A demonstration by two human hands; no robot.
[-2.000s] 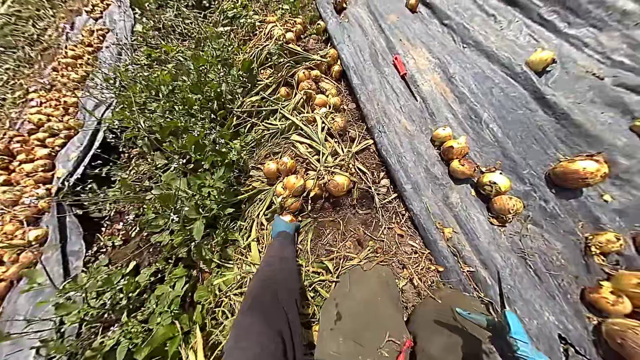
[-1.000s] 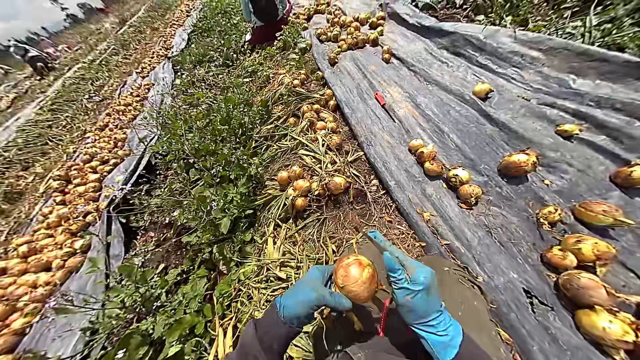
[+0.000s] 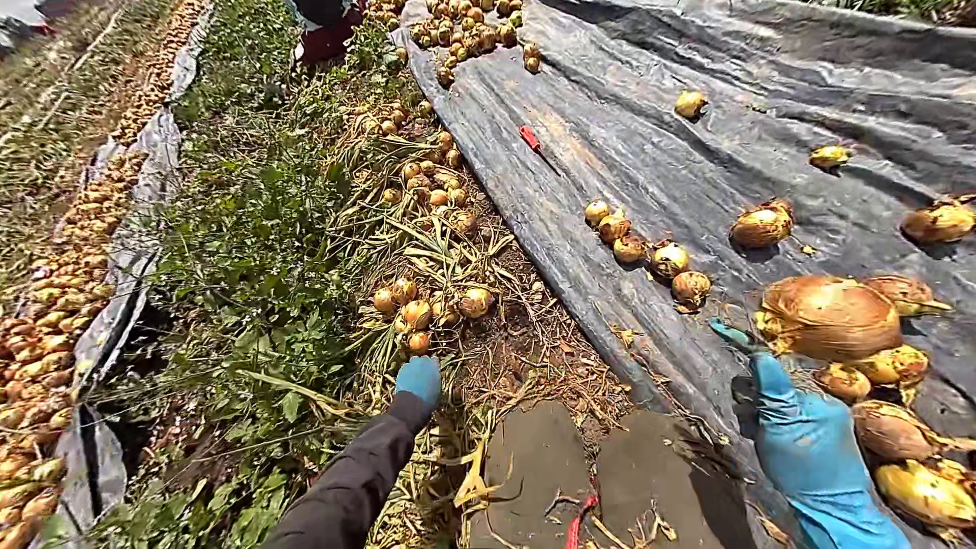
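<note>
My left hand [image 3: 419, 380], in a blue glove, reaches down to a cluster of onions [image 3: 416, 314] on the dry stalks. It is at the lowest onion; its fingers are hidden, so its grip cannot be told. My right hand [image 3: 816, 450], also gloved in blue, is over the dark plastic sheet [image 3: 610, 191] at the right. A large onion [image 3: 833, 316] lies against or just beyond its fingers; whether they hold it is unclear. A narrow teal shape, a finger or part of a tool, shows left of that onion. Several smaller onions [image 3: 900, 435] lie close by.
A red-handled tool [image 3: 529, 138] lies on the sheet, near a short line of onions [image 3: 630, 248]. Green weeds [image 3: 259, 229] grow at the left, with a long row of onions [image 3: 69, 305] beyond. Part of another person [image 3: 324, 30] shows at the top.
My hands were together around an onion one second ago. They have parted: the left to the onion cluster on the ground, the right out over the sheet.
</note>
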